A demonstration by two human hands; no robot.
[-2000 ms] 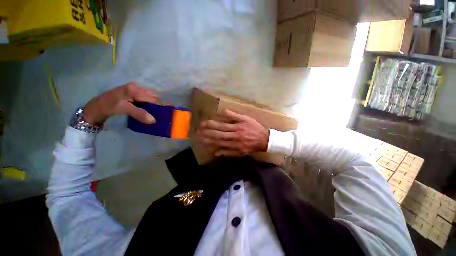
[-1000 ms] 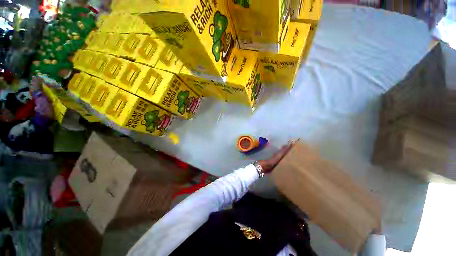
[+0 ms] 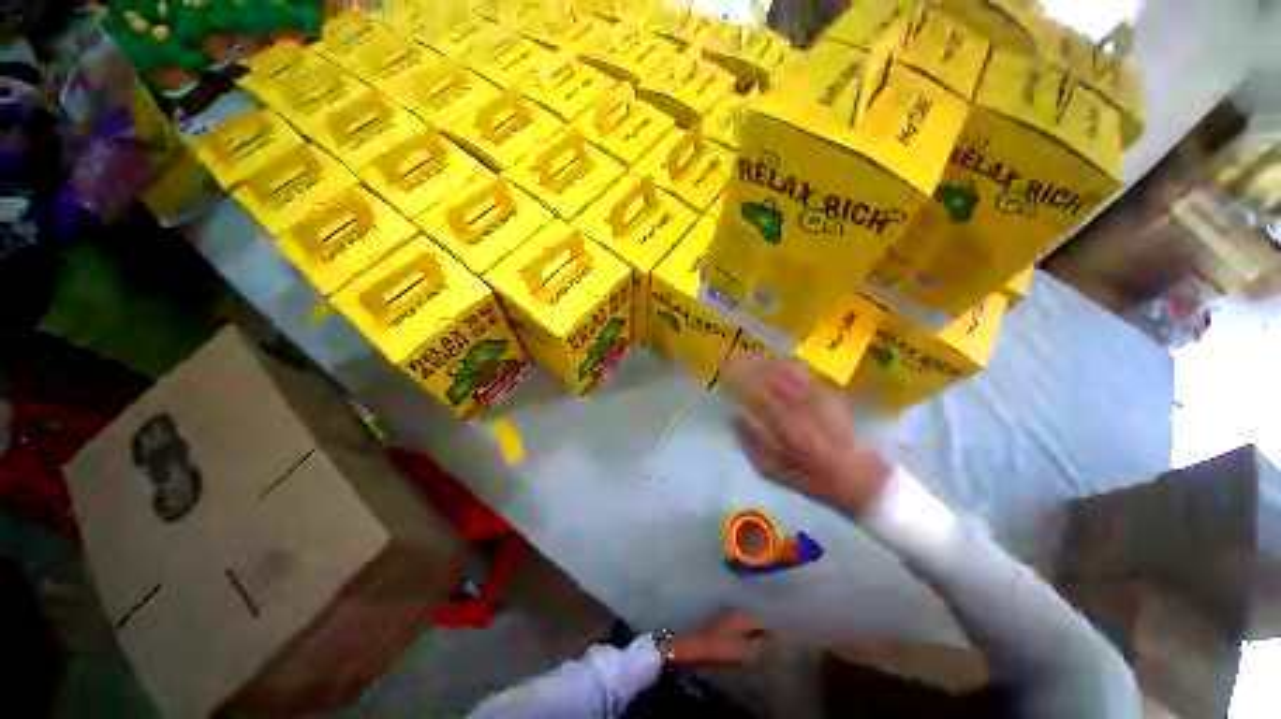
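Note:
Yellow retail gift boxes (image 3: 485, 211) stand in rows on the table, with larger-looking upright ones (image 3: 808, 211) raised at the right. My right hand (image 3: 801, 429) is blurred, in front of the lower yellow boxes; it looks open and holds nothing visible. The tape dispenser (image 3: 787, 552) lies on the table with its orange roll facing up, below my right hand. My left hand (image 3: 719, 642) is at the table's near edge, fingers partly curled; whether it holds anything cannot be told. A brown carton (image 3: 885, 684) shows dimly at the bottom edge, partly hidden.
Flat-looking brown cartons with a dark logo (image 3: 211, 520) are piled low at the left. A red stool (image 3: 471, 541) is beside them, near the table edge. Brown cartons (image 3: 1194, 541) stand at the far right. A yellow scrap (image 3: 507, 440) lies on the pale sheeting (image 3: 604, 478).
The view has swung toward the yellow boxes. My right hand has left the brown carton and moved up to the boxes. My left hand is off the carton too. The dispenser, held earlier, lies on the table.

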